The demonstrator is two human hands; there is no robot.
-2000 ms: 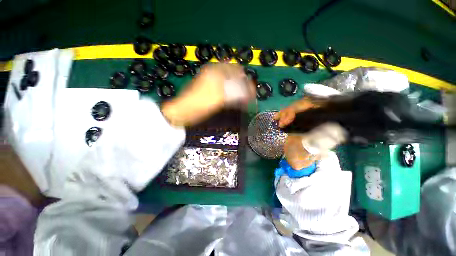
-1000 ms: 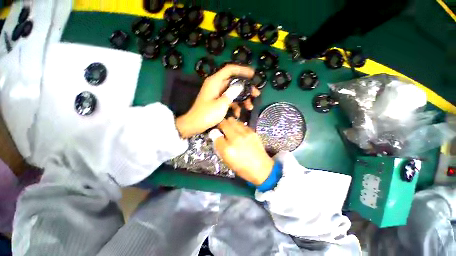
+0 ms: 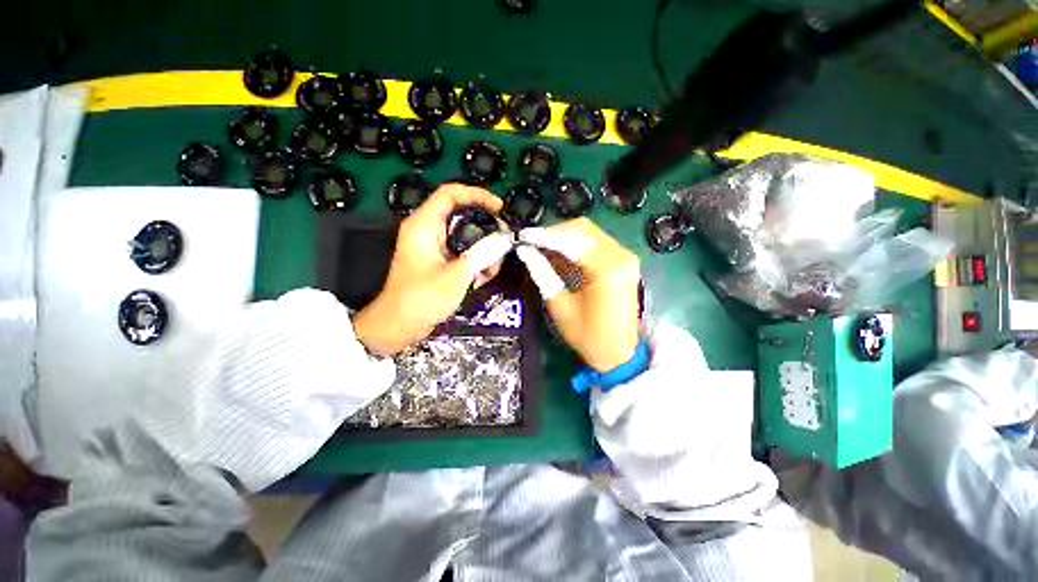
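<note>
My left hand (image 3: 423, 273) holds a round black unit (image 3: 468, 231) above the parts tray (image 3: 532, 387). My right hand (image 3: 592, 293), with white finger cots and a blue wrist band (image 3: 615, 373), has its thumb and fingertip pinched together at the unit's right side, on something too small to make out. Small metal parts (image 3: 444, 381) lie in the tray's near compartment. The screw dish is mostly hidden behind my right hand. The electric screwdriver (image 3: 711, 102) hangs at the upper right, apart from both hands.
Many black units (image 3: 367, 133) stand along the yellow line (image 3: 131, 91). A white foam pad (image 3: 216, 216) with two units lies left. At right are a clear parts bag (image 3: 785, 227), a teal-green box (image 3: 837, 392) with a unit on top and a grey controller (image 3: 968, 298). Neighbours' sleeves show at both sides.
The screwdriver, in my right hand two seconds ago, now hangs free. My right hand has moved from over the tray parts up to the unit, which my left hand still holds.
</note>
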